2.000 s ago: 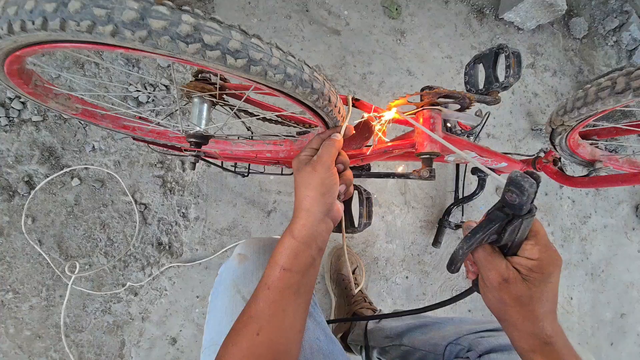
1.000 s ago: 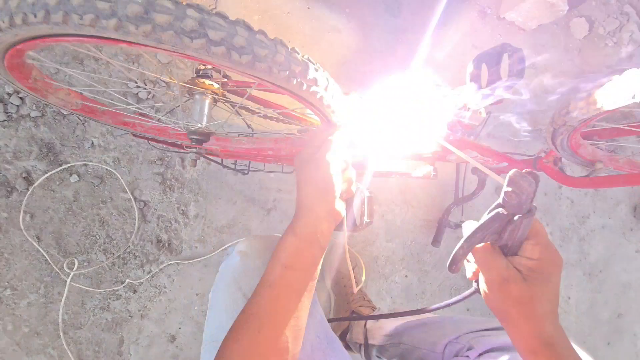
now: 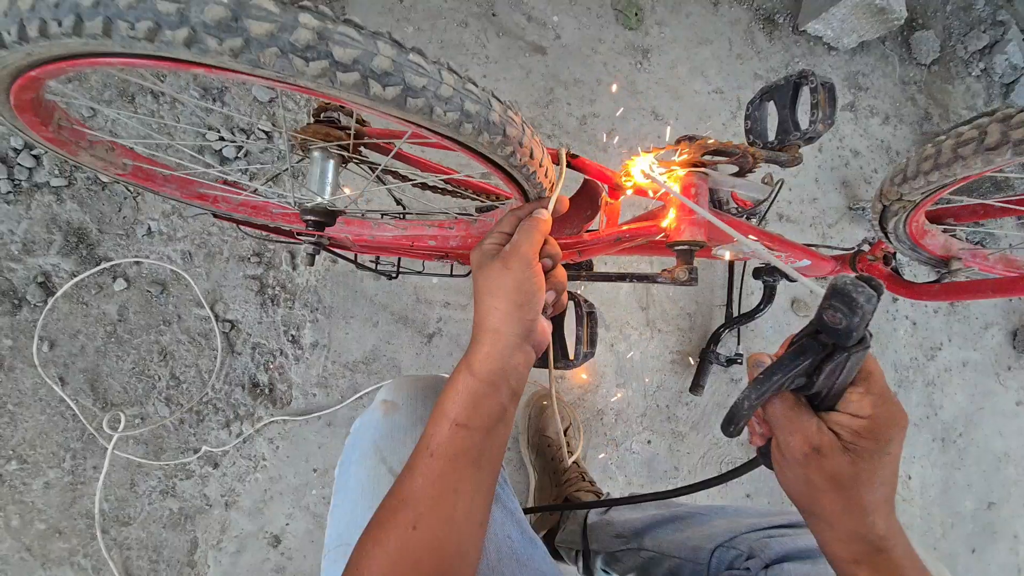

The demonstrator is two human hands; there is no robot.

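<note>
My right hand (image 3: 840, 448) grips a black welding electrode holder (image 3: 824, 344). A thin pale welding electrode (image 3: 744, 240) runs from its head to the red bicycle frame (image 3: 624, 240), where its tip meets an orange glow with sparks beside the rusty chainring (image 3: 720, 152) and the bottom bracket. My left hand (image 3: 520, 272) is closed on the frame beside the rear tyre (image 3: 432, 88), with a thin white cord (image 3: 558, 180) under the thumb; its fingertips are partly hidden. The cord hangs down past my shoe.
Black pedals (image 3: 790, 110) stick out on both sides of the frame. The handlebar (image 3: 732, 332) and front wheel (image 3: 960, 192) lie to the right. A black cable (image 3: 648, 494) crosses my leg and shoe (image 3: 556, 448). Looped white cord (image 3: 120, 432) lies on the left, and broken concrete (image 3: 852, 20) sits top right.
The blinding white arc seen one second ago has shrunk to an orange glow with scattered sparks. Both hands have stayed in nearly the same places.
</note>
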